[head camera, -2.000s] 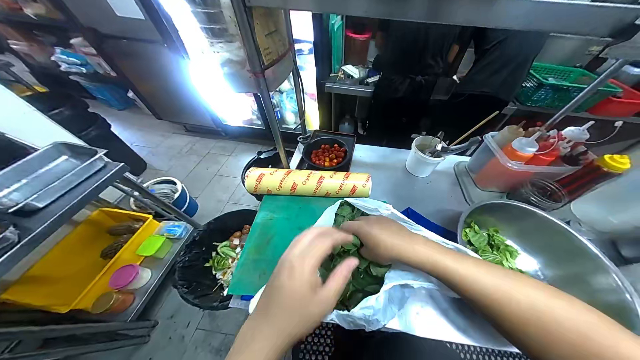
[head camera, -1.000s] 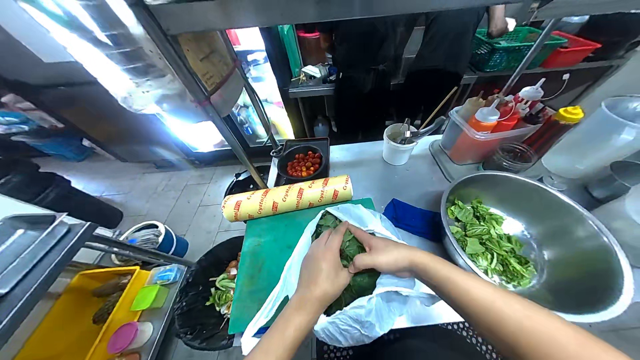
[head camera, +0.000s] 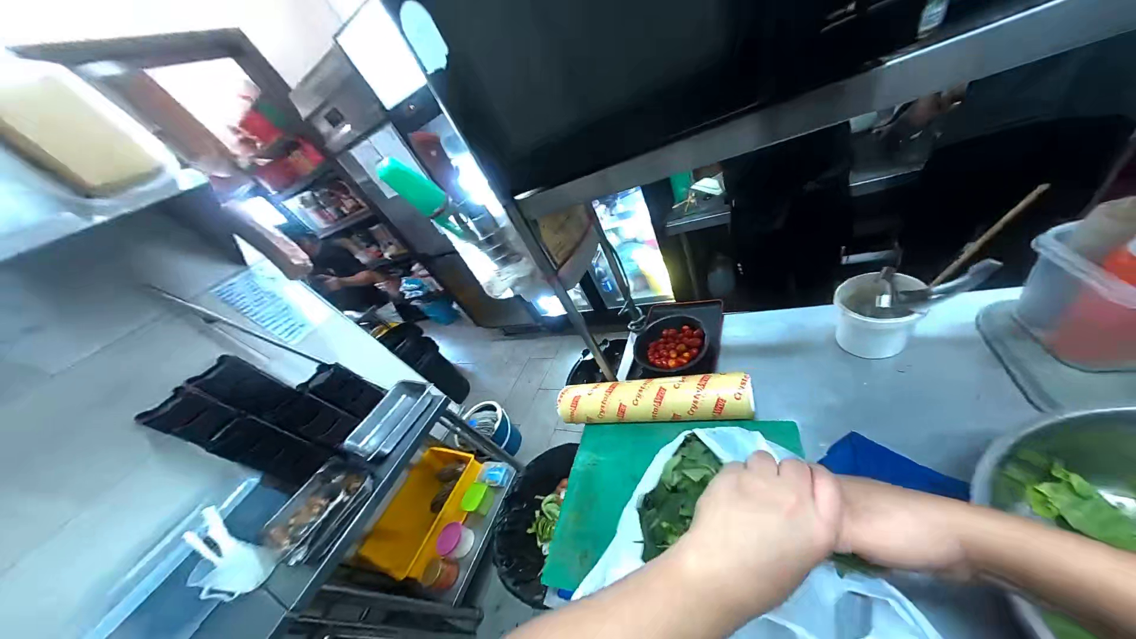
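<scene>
A white plastic bag (head camera: 621, 561) of green leaves (head camera: 682, 497) lies open, partly on a green cutting board (head camera: 596, 497). My left hand (head camera: 768, 515) is over the bag's mouth at the leaves, its fingers bent. Just to its right, my right hand (head camera: 852, 515) overlaps it, with its fingers mostly hidden behind the left one. Whether either hand grips leaves or the bag cannot be seen. At the right edge stands a large steel bowl (head camera: 994, 461) with loose green leaves (head camera: 1078, 506) in it.
A roll of plastic wrap (head camera: 657, 399) lies across the board's far end, below a pan of cherry tomatoes (head camera: 676, 348). A white tub (head camera: 871, 324) holds utensils. A blue cloth (head camera: 892, 470) lies beside the bag. A lined bin (head camera: 524, 532) stands left of the board. People in dark clothes are beyond the counter.
The view has swung left and up. My hands, side by side over the leaves one second ago, now overlap at the right side of the bag's mouth.
</scene>
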